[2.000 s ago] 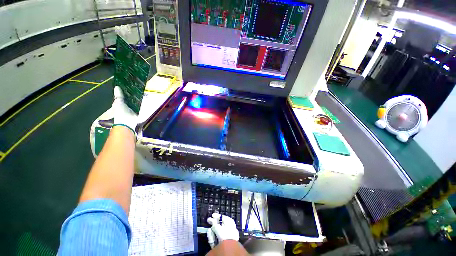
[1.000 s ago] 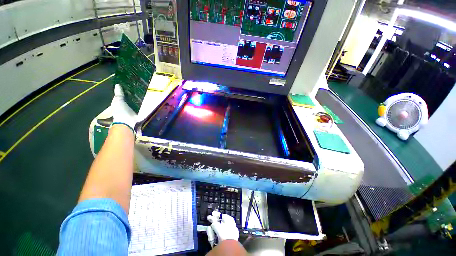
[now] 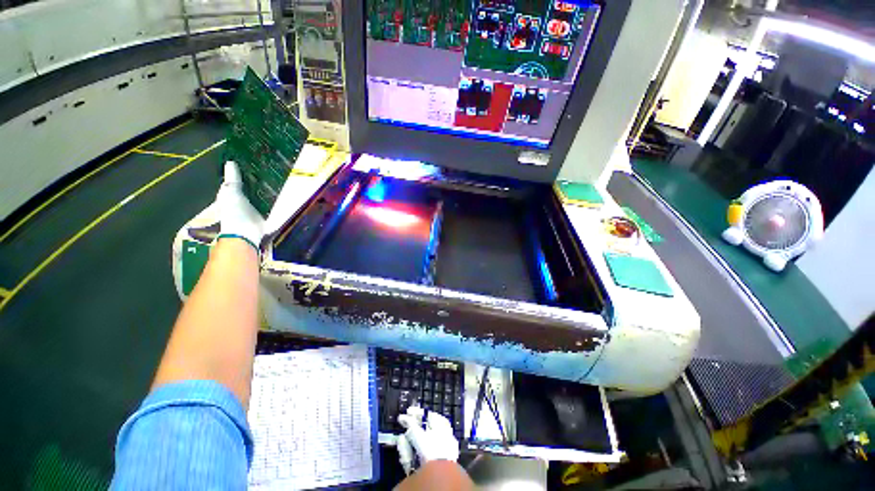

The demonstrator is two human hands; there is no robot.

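Note:
My left hand (image 3: pixel 240 213), in a white glove, grips the lower edge of a green circuit board (image 3: pixel 261 139) and holds it upright and tilted at the machine's left corner. My right hand (image 3: pixel 429 438), also gloved in white, rests on the lower part of the black keyboard (image 3: pixel 419 384). A thin white thing shows by its fingers; I cannot tell if it is held. The AOI machine's opening (image 3: pixel 484 251) glows red and blue at its left. The monitor (image 3: pixel 413 59) above shows green board images and a red panel.
A clipboard with a record sheet (image 3: pixel 312 417) lies left of the keyboard. Dark tweezers (image 3: pixel 490 408) and a black pad (image 3: pixel 561 414) lie to its right. Green pads (image 3: pixel 638 274) and a red button (image 3: pixel 622 228) sit on the machine's right side. A white fan (image 3: pixel 775 220) stands further right.
The board in my left hand has turned and leaned slightly to the right. The monitor's component images changed between the earliest frame and the later ones. My right hand has stayed at the keyboard.

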